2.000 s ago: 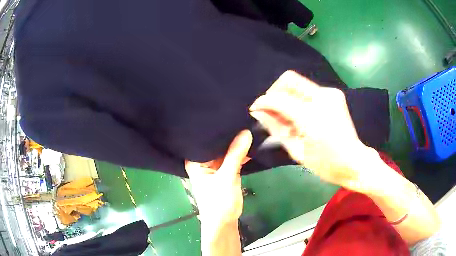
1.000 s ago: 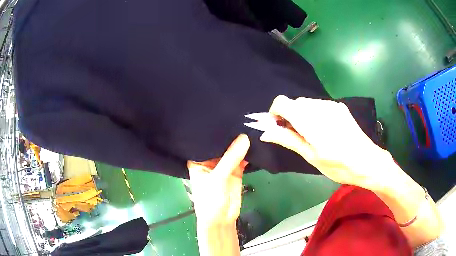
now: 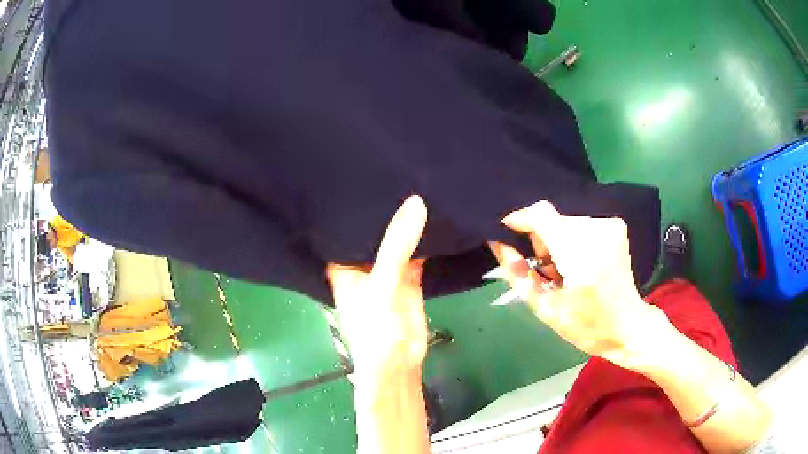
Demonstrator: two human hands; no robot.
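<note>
A very dark navy coat [image 3: 292, 115] fills much of the upper and middle view. My left hand [image 3: 385, 293] holds its lower edge, thumb on top of the cloth and fingers beneath. My right hand [image 3: 576, 284] is to the right, at the coat's edge near the narrower dark part. It holds small silver thread snips [image 3: 511, 285] in the palm, with two pointed blades apart and pointing left. Thumb and forefinger are at the cloth; whether they pinch it is unclear.
A blue plastic stool [image 3: 780, 213] stands at the right on the green floor [image 3: 647, 80]. Red cloth [image 3: 620, 403] covers my lap beside a white table edge [image 3: 509, 408]. Orange cloth pieces [image 3: 137, 337] and another dark garment [image 3: 186, 418] are at the lower left. A shoe [image 3: 675, 238] shows at right.
My right hand has moved down and right, and its snips now lie below the coat's edge instead of over the cloth. My left thumb has shifted up and left on the cloth.
</note>
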